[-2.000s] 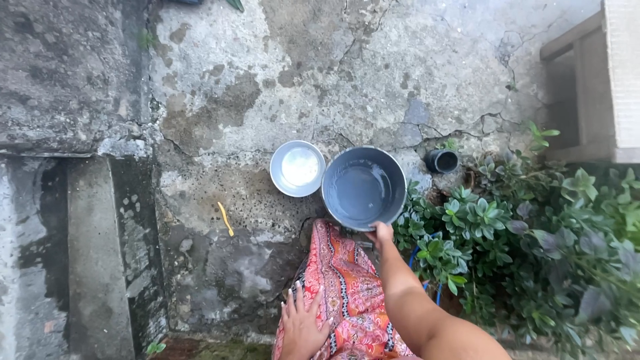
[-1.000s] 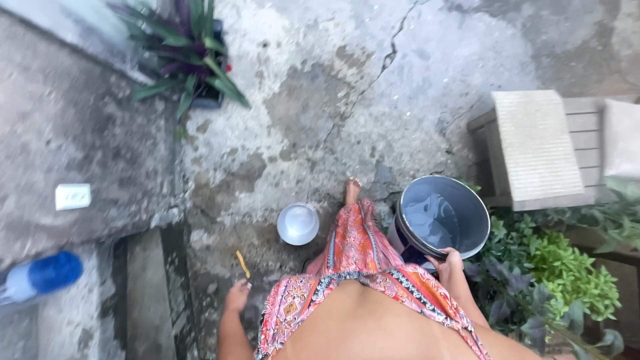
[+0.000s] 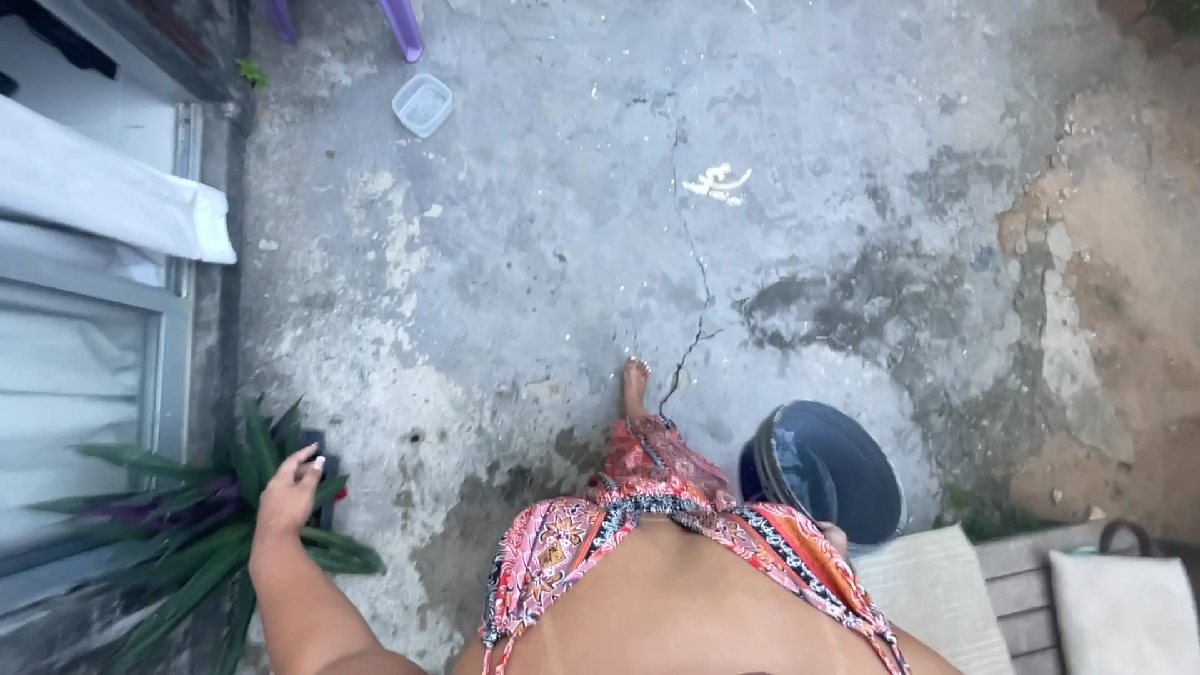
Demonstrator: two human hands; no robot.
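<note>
A dark bucket (image 3: 858, 473) with water in it hangs tilted at my right side. My right hand (image 3: 832, 537) grips its near rim, mostly hidden by the patterned dress (image 3: 562, 553). Out to the left, my left hand (image 3: 292, 487) holds nothing, its fingers apart, above a potted plant (image 3: 178, 525) with long green and purple leaves. One bare foot (image 3: 636, 380) shows ahead of the dress hem on the cracked concrete.
A clear plastic container (image 3: 423, 105) lies near a purple furniture leg (image 3: 403, 28). Pale scraps (image 3: 718, 184) are on the concrete ahead. A slatted wooden bench (image 3: 1024, 600) with a mat stands at lower right; a window frame (image 3: 173, 366) and white cloth (image 3: 122, 187) are at left.
The view has moved far forward over the concrete. The bucket, on the ground beside a metal bowl two seconds ago, is now carried at my right side. My left hand has left my lap and swung out left.
</note>
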